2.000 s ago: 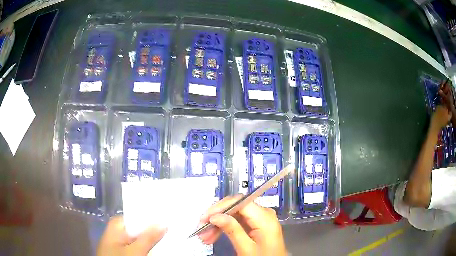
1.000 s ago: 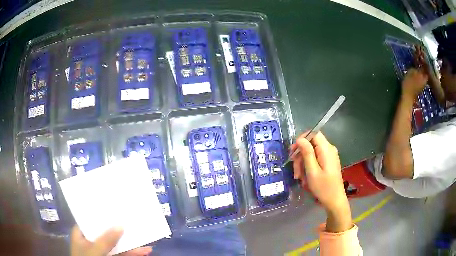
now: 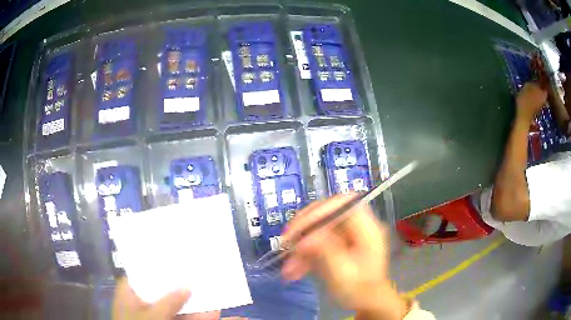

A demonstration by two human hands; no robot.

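My left hand (image 3: 156, 305) holds a white label sheet (image 3: 181, 253) by its lower edge, over the tray's near row. My right hand (image 3: 344, 256) holds slim tweezers (image 3: 382, 186), slightly blurred, with the tip pointing left toward the sheet. The tip is just right of the sheet; no sticker can be made out on it. A clear blister tray (image 3: 219, 132) holds two rows of blue phones, backs up. The near-row right-end phone (image 3: 346, 164) is partly hidden by my right hand, and the sheet partly covers the middle near-row phone (image 3: 193, 175).
A person's arm (image 3: 514, 162) in a white sleeve works at another tray (image 3: 519, 69) at the far right. A red stool (image 3: 447, 225) stands below the green bench (image 3: 432, 106). A pale rail (image 3: 494, 19) runs along the back. A dark object is cut off at the left edge.
My right hand and tweezers have moved left from the right-end near-row phone toward the sheet. The left hand and sheet sit further right in view. The view has shifted slightly.
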